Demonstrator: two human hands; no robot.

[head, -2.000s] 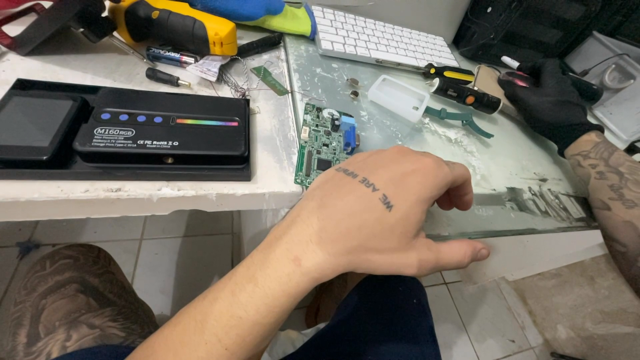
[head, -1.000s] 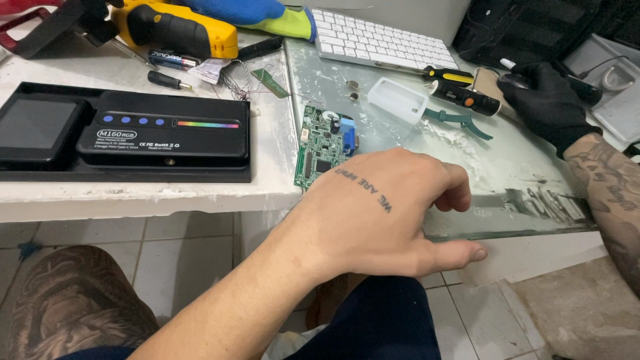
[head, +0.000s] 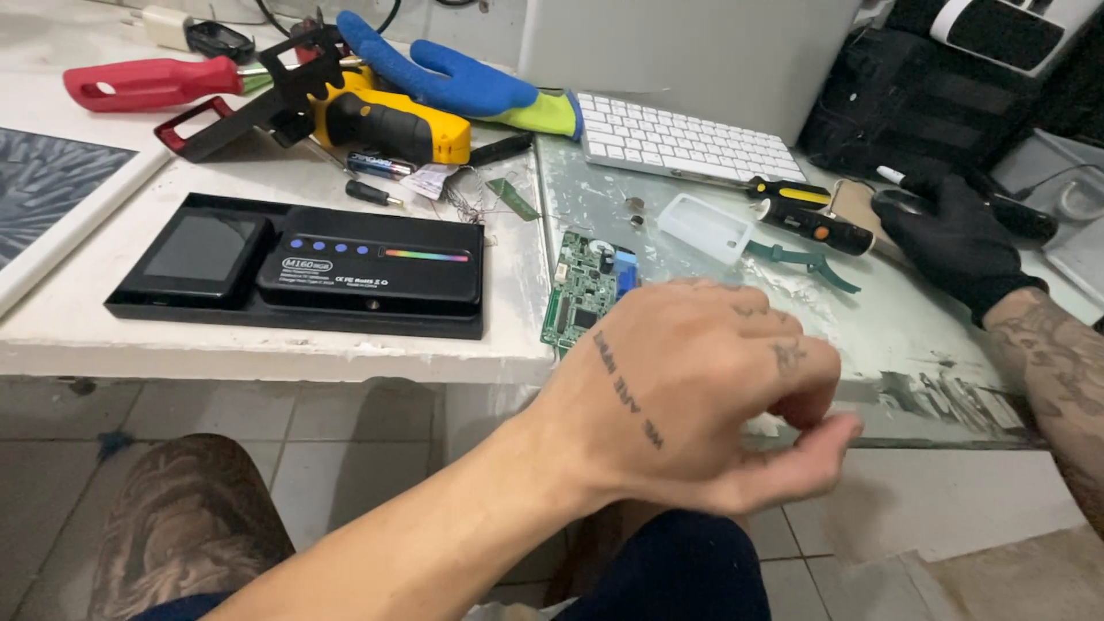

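Note:
My bare left hand [head: 703, 388] hovers at the table's front edge, back of the hand up, thumb apart from the curled fingers, nothing seen in it. It partly covers a green circuit board [head: 582, 293] with a blue connector [head: 625, 274]. My right hand [head: 957, 228], in a black glove, lies at the right over a dark rounded object [head: 901, 203], perhaps a computer mouse; its fingertips are hard to make out. Left of it are a black flashlight [head: 815, 226], a yellow and black screwdriver [head: 787, 191], a translucent case [head: 703, 226] and a green strap [head: 806, 263].
A black tray [head: 121, 304] holds two black devices at left. Behind it lie a red-handled tool [head: 155, 84], a yellow and black tool [head: 392, 125], a battery [head: 379, 165] and a blue glove [head: 466, 78]. A white keyboard [head: 690, 138] and black bag [head: 897, 103] stand farther back.

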